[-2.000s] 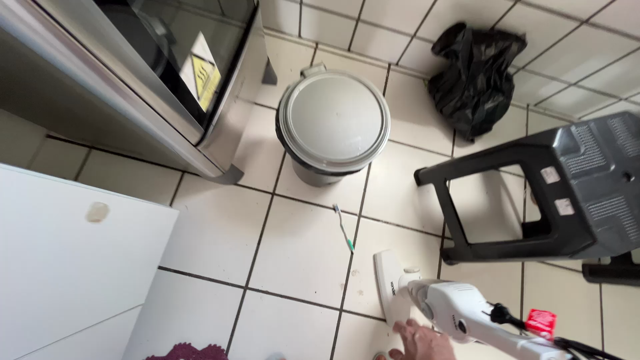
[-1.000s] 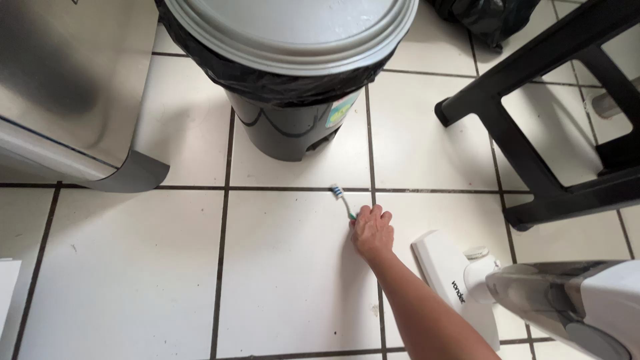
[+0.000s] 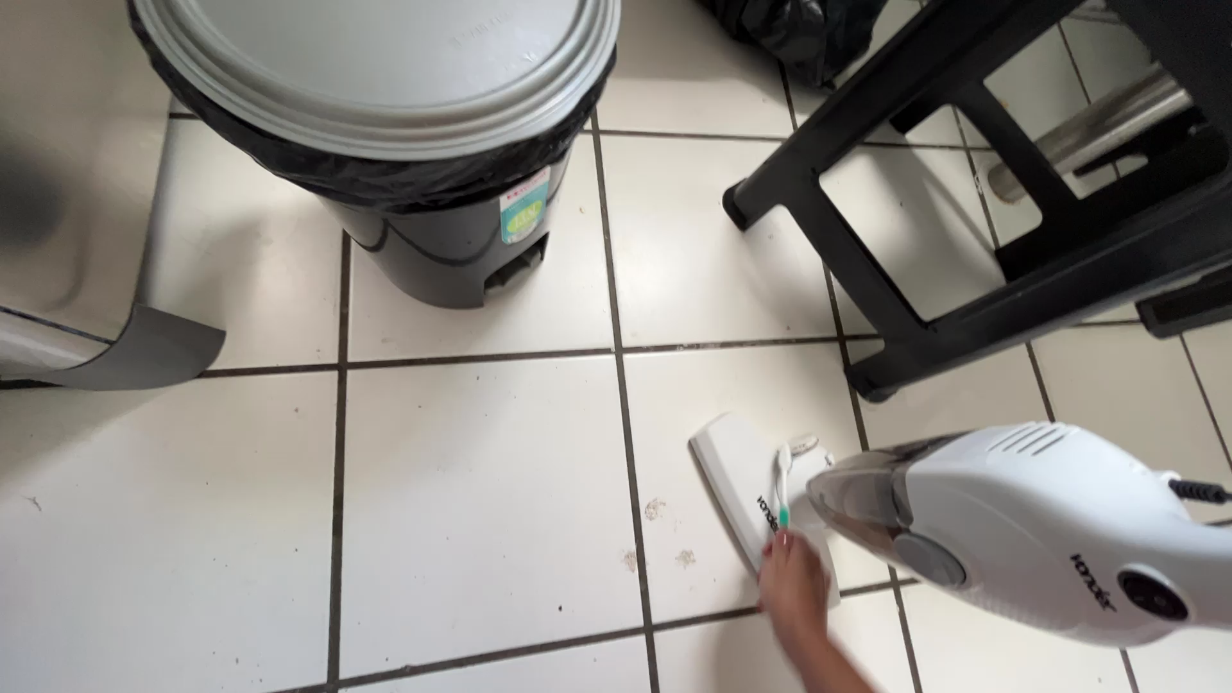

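My right hand (image 3: pixel 794 582) comes in from the lower edge and pinches a white and green toothbrush (image 3: pixel 783 486) by its green part. The brush end points up, over the white floor head (image 3: pixel 727 462) of a Vonder vacuum cleaner; whether it touches the floor head cannot be told. The vacuum's white body (image 3: pixel 1020 529), with a see-through dust cup (image 3: pixel 866 481), leans in from the right, and its upper end runs out of view. My left hand is not in view.
A grey lidded trash bin (image 3: pixel 433 241) with a black liner stands at the upper left, beside a metallic appliance (image 3: pixel 77 192). A black plastic step stool (image 3: pixel 857 260) is at the right. A black bag (image 3: pixel 808 38) lies behind. Brown smudges (image 3: pixel 655 508) mark the white floor tiles.
Two seconds ago the toothbrush lay on the tiles below the bin; one second ago my right hand was at it there. The hand has since moved right with it, to the floor head. The view has shifted closer.
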